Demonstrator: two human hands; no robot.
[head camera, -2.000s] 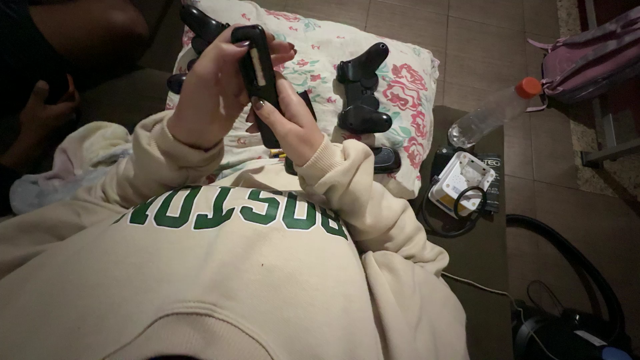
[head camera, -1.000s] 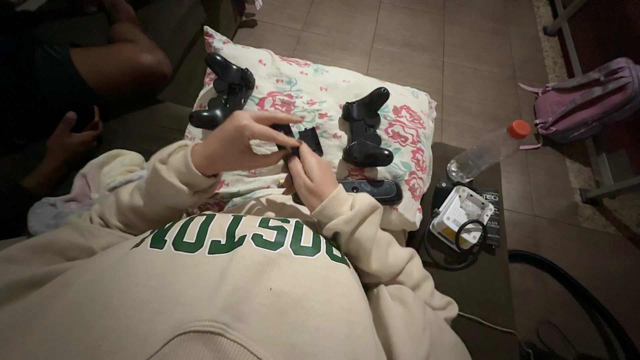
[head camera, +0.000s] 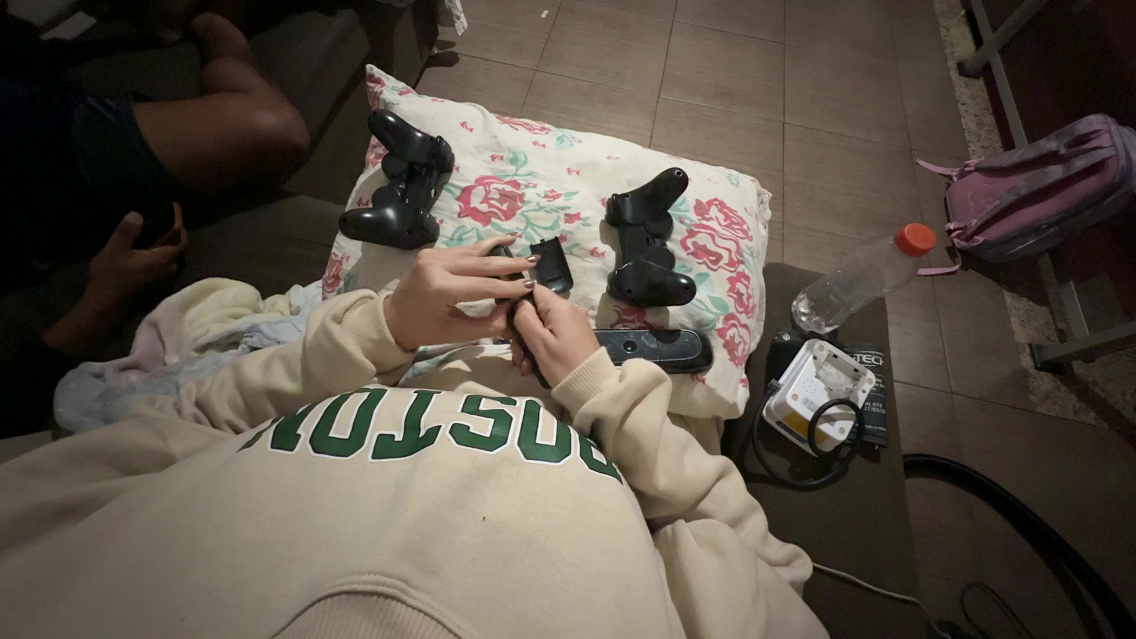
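Note:
A floral pillow (head camera: 568, 169) lies before me, and my two hands meet over its near part. My right hand (head camera: 555, 333) is closed round a dark handheld object (head camera: 532, 362), mostly hidden by the fingers. My left hand (head camera: 453, 293) has its fingertips at that object's upper end. Just beyond the fingers lies a small black plastic cover (head camera: 551, 264). One black game controller (head camera: 404, 182) rests on the pillow's left side, another black game controller (head camera: 650, 240) on its right side. Beside my right wrist a long black remote control (head camera: 661, 350) lies across the near edge.
On the dark surface at right are a clear plastic bottle (head camera: 843, 288) with an orange cap, a white device (head camera: 818, 395) and a black cable (head camera: 790, 484). A pink backpack (head camera: 1038, 191) is farther right. Another person's hand (head camera: 133, 266) holds a dark object at left; a crumpled cloth (head camera: 200, 337) lies nearby.
The dark object was held up and plainly visible two seconds ago; both hands have since come down with it over the near part of the pillow. The view has shifted somewhat.

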